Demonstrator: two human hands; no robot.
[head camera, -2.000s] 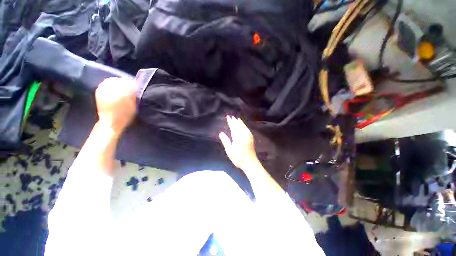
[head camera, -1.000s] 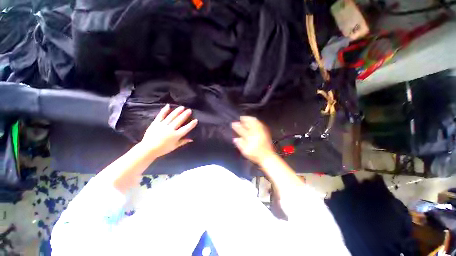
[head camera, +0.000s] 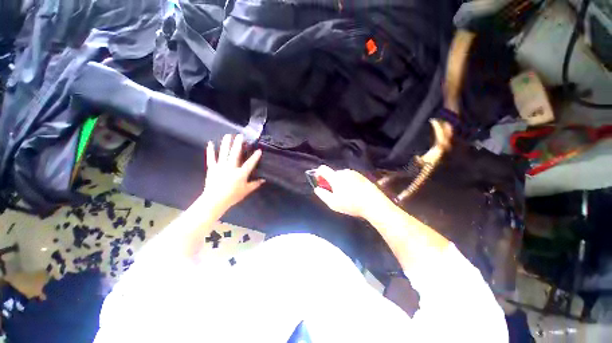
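Observation:
A dark garment piece (head camera: 285, 161) is pulled over the right part of the long grey-black sleeve board (head camera: 168, 114), with a seam running along it. My left hand (head camera: 228, 175) lies on the garment near its open end, fingers spread, holding nothing. My right hand (head camera: 347, 191) is closed around the red handle of the steam iron (head camera: 323, 181) over the garment; the iron's plate is mostly hidden by the hand and blur.
A large dark garment pile (head camera: 302, 53) with an orange label (head camera: 371, 46) lies behind the board. The tan steam hose (head camera: 457, 74) runs to the right hand. A pale tag (head camera: 531, 98) and red strap (head camera: 557, 157) are at right. The dark table cover (head camera: 158, 164) lies below.
My right hand has taken hold of the iron, which stood at the table's right end, and brought it over the garment. My left hand moved from the garment's end onto the cloth.

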